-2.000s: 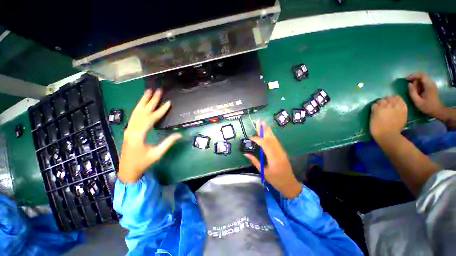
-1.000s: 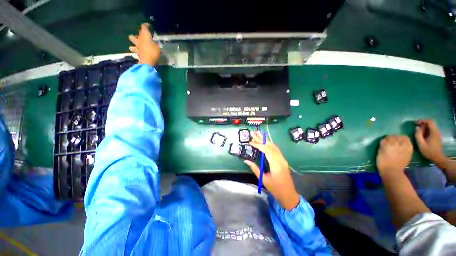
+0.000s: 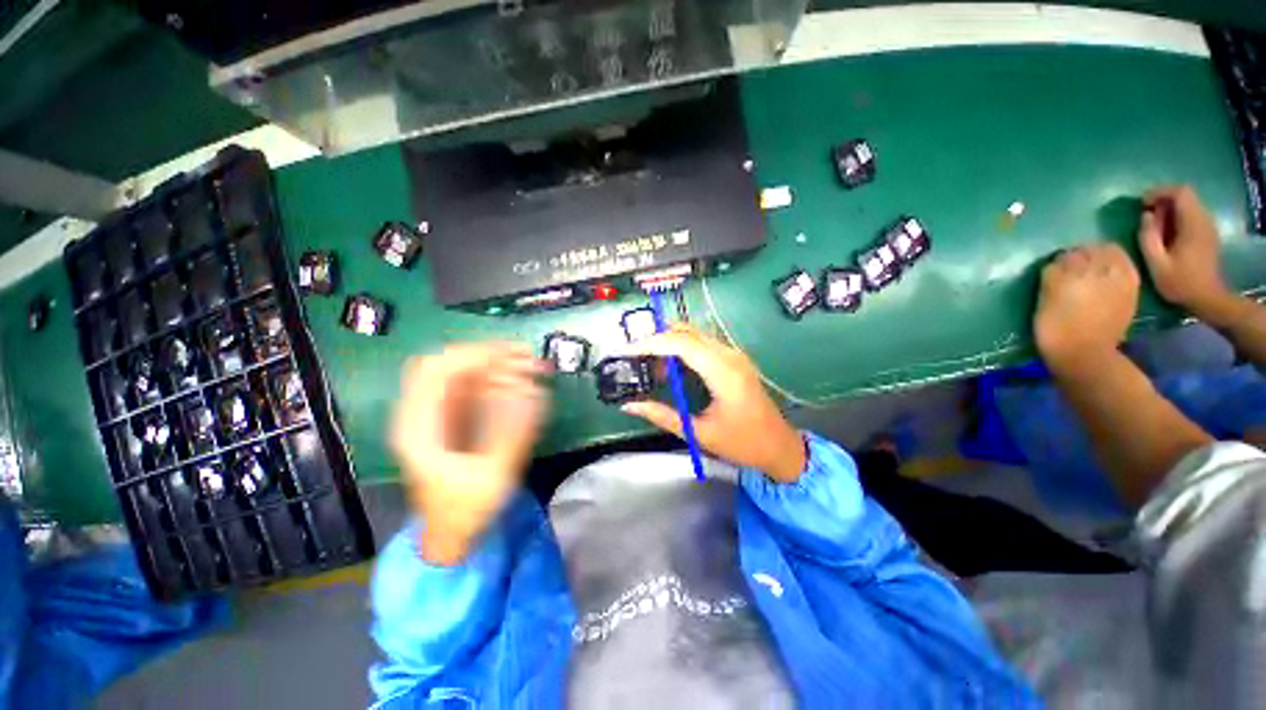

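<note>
My right hand (image 3: 725, 402) holds a thin blue hand tool (image 3: 680, 402), and its thumb and fingertips are at a small black square unit (image 3: 623, 379) in front of the test box. My left hand (image 3: 469, 423) is blurred, raised over the bench's near edge left of the units, with its fingers bent; whether it holds anything cannot be told. A unit with a pale face (image 3: 567, 352) lies just right of its fingertips. A pale-faced square (image 3: 639, 325) lies by my right fingers. The black test box (image 3: 590, 208) stands behind, with a red switch (image 3: 604, 291) on its near side.
A black component tray (image 3: 208, 375) with partly filled pockets is at left. Loose units (image 3: 367, 315) lie between tray and box; several more (image 3: 841, 289) lie right of the box. A clear panel (image 3: 555, 63) overhangs the box. Another person's hands (image 3: 1087, 305) rest at right.
My left hand has come back from the far left, beside the clear panel, to the near bench edge. My right hand remains near the units with the blue tool. The camera view has shifted.
</note>
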